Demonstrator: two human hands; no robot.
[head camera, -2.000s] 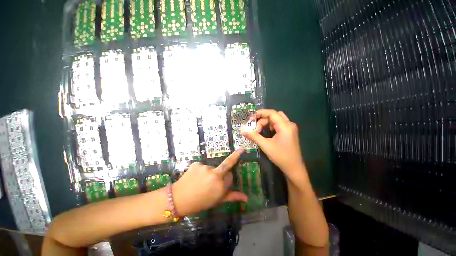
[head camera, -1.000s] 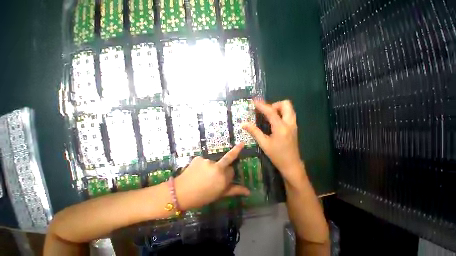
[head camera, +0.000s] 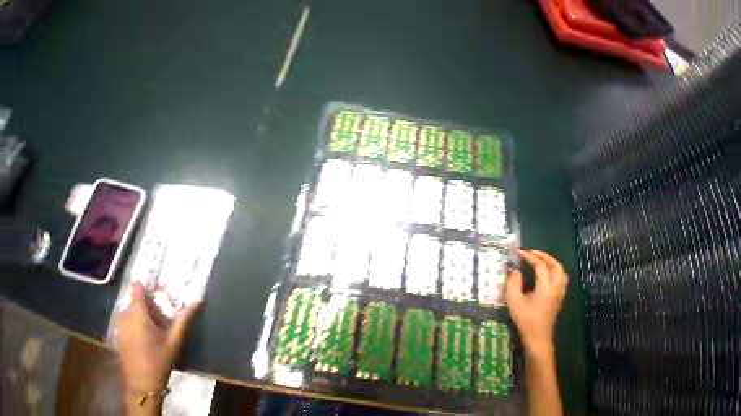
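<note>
A glossy blister tray lies flat on the dark green table, with circuit boards in four rows. Boards in the far row and the near row look green. The two middle rows look white, with glare at their left. My right hand is at the tray's right edge, beside the last covered board; thumb and fingertips are apart and I see nothing in them. My left hand is over the near end of the white dotted sheet stock, thumb and fingers apart.
A smartphone with a white edge lies left of the sheet stock. A thin pale stick lies beyond the tray. A tall ribbed pile of stacked trays stands at the right. A red bin is at the far right.
The view has shifted and takes in more of the table. My left hand has left the board and moved left to the sheet stock. My right hand has moved to the tray's right edge.
</note>
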